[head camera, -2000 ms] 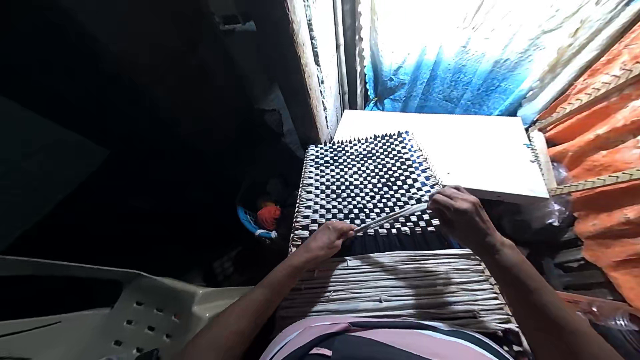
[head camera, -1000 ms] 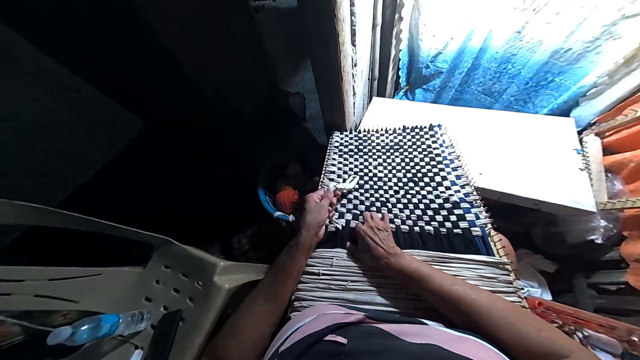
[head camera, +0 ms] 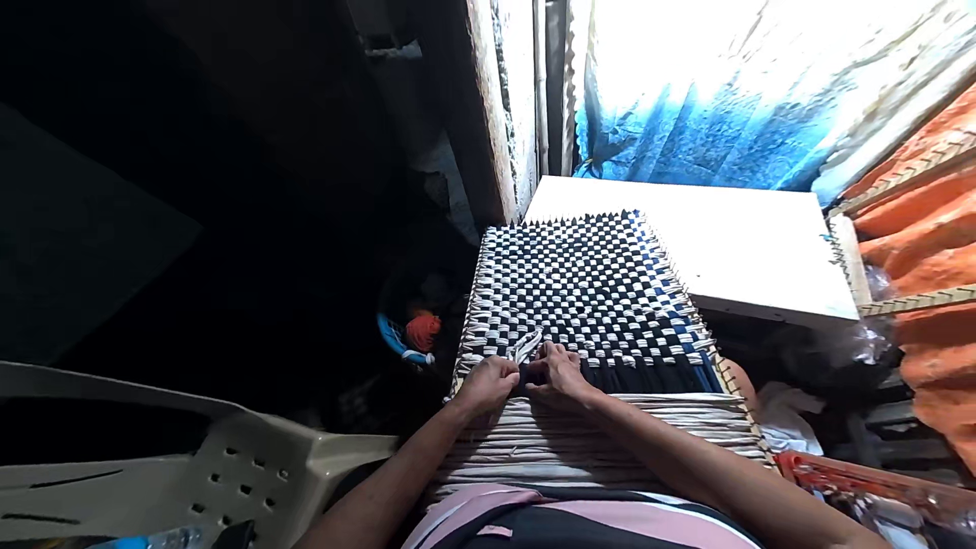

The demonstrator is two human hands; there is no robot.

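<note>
A black-and-white checkered fabric weave (head camera: pixel 572 282) is strung on a wooden frame edged with nails, in front of my body. My left hand (head camera: pixel 492 381) pinches at a white fabric strip (head camera: pixel 528 345) near the weave's lower left edge. Close beside it, my right hand (head camera: pixel 560 371) has bent fingers on the black warp strips (head camera: pixel 640 379); whether it grips one is hidden. The white strip stands up in a loop between the hands. Loose white strips (head camera: pixel 595 438) lie across the lower part of the frame, under my wrists.
A white board (head camera: pixel 762 244) lies beyond the weave. At left are a beige plastic chair (head camera: pixel 259 457) and a blue-rimmed container (head camera: pixel 396 339) with orange yarn (head camera: pixel 423 331). Orange cloth (head camera: pixel 930 252) and a red plastic rack (head camera: pixel 877 480) are at right; a wooden post (head camera: pixel 488 114) rises behind.
Two seconds ago a white strip was stretched between my hands further right on the weave. Both hands are now close together near its left side, and the right hand has come next to the left.
</note>
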